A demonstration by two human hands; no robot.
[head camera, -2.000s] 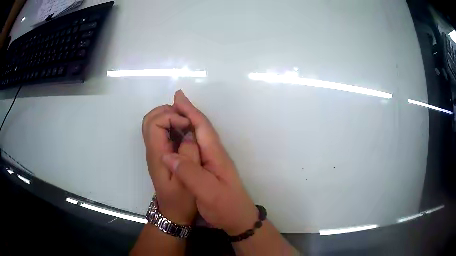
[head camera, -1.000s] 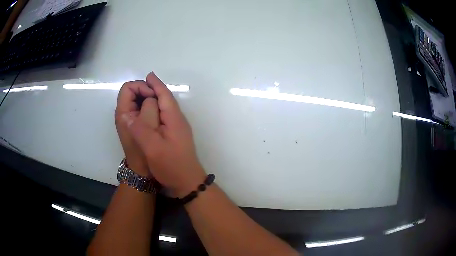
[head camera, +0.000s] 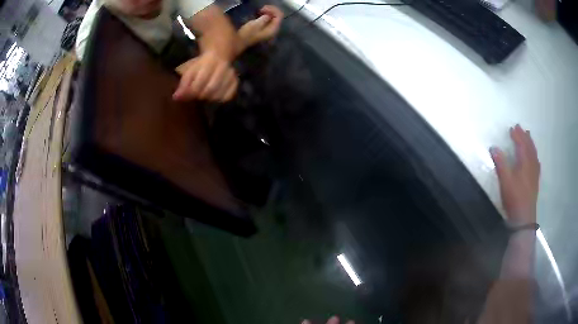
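The monitor [head camera: 149, 136] stands tilted at the left, its reddish-brown screen blurred and no drawing readable. Another person's hand [head camera: 209, 79] is in front of its upper right edge. My right hand [head camera: 520, 174], with a dark bracelet at the wrist, is low over or on the white desk surface [head camera: 437, 95] at the right, its fingers apart and nothing in it. Of my left hand [head camera: 328, 321] only blurred fingertips show at the bottom edge; the rest is cut off.
A black keyboard [head camera: 472, 28] lies at the top right, with a thin black cable [head camera: 361, 4] beside it. The dark glass border [head camera: 380, 145] crosses the middle. The other person is at the top left, behind the monitor. A long wooden table [head camera: 38, 221] runs down the left.
The view has swung left, bringing the monitor and another person into sight. My hands were clasped together; they are now apart, the right at the right side, the left mostly out of frame.
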